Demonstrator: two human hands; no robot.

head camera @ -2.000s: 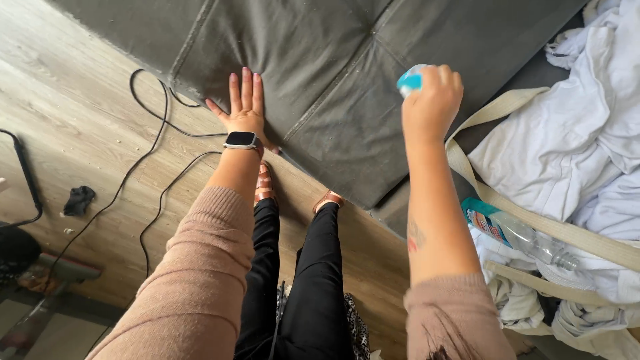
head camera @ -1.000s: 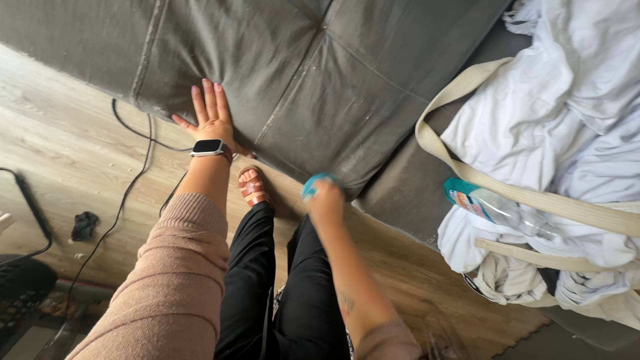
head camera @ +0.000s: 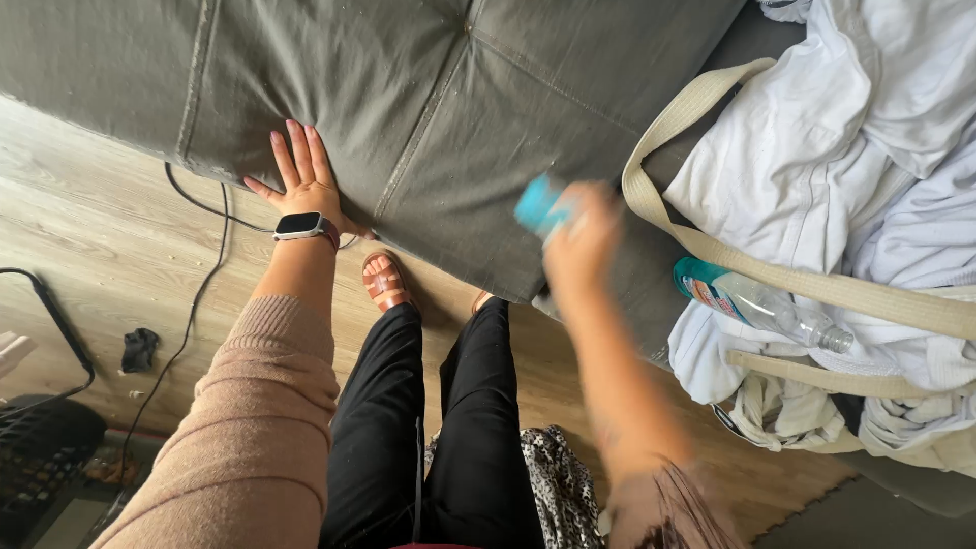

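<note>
My left hand [head camera: 305, 179], with a smartwatch on its wrist, lies flat with spread fingers on the edge of a grey upholstered sofa seat [head camera: 320, 69]. My right hand [head camera: 583, 236], blurred, is closed around a blue-and-clear object [head camera: 540, 204], over the sofa's front corner. What that object is cannot be made out, and whether it touches the seat is not clear. To the right of my right hand, an uncapped clear plastic bottle [head camera: 770, 305] with teal liquid and a label lies on white clothes [head camera: 808, 145], partly beneath a cream fabric strap [head camera: 724, 248].
Black cables [head camera: 206, 282] run over the wooden floor [head camera: 91, 221] at left, near a small dark cloth [head camera: 139, 350] and a black basket [head camera: 46, 450]. My sandalled foot [head camera: 385, 280] stands by the sofa. Behind my legs lies a patterned cloth [head camera: 560, 480].
My right hand swung down to the sofa's lower edge one second ago and is now back up over the seat, still gripping the blue object. My left hand stays pressed on the sofa.
</note>
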